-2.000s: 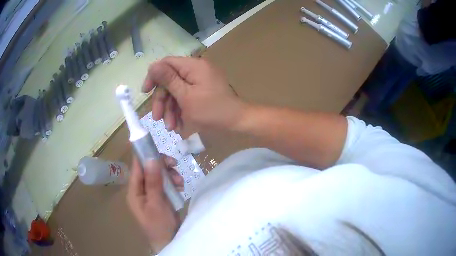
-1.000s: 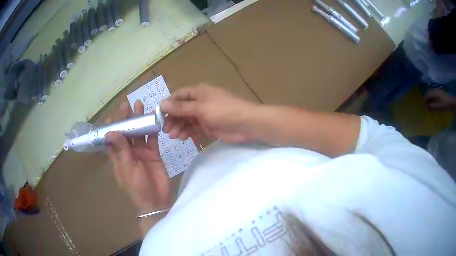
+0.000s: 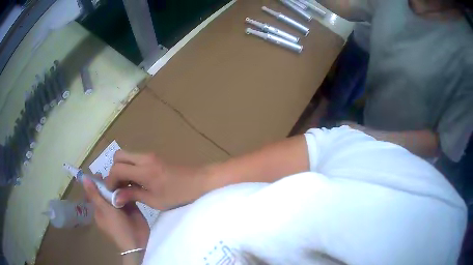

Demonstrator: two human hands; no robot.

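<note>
A silver-grey handheld device [image 3: 106, 191] lies in my left hand [image 3: 116, 222], its narrow end pointing up and left, its round pale end cap towards my right hand. My left hand grips its barrel from below. My right hand [image 3: 155, 178] has its fingertips at the end cap; whether they hold a small label cannot be told. A white label sheet [image 3: 107, 158] lies on the cardboard, partly hidden under my hands.
A translucent bottle [image 3: 67, 213] lies left of my hands. Grey units stand in rows on the cream mat [image 3: 111, 67]. Several silver units [image 3: 275, 40] lie at the cardboard's [image 3: 218, 93] far end. A person in grey [image 3: 415, 72] is at the upper right.
The view has shifted, and both hands and the device sit lower left. The device's narrow end now points more upward. The right fingers remain at the end cap. The person in grey shows more.
</note>
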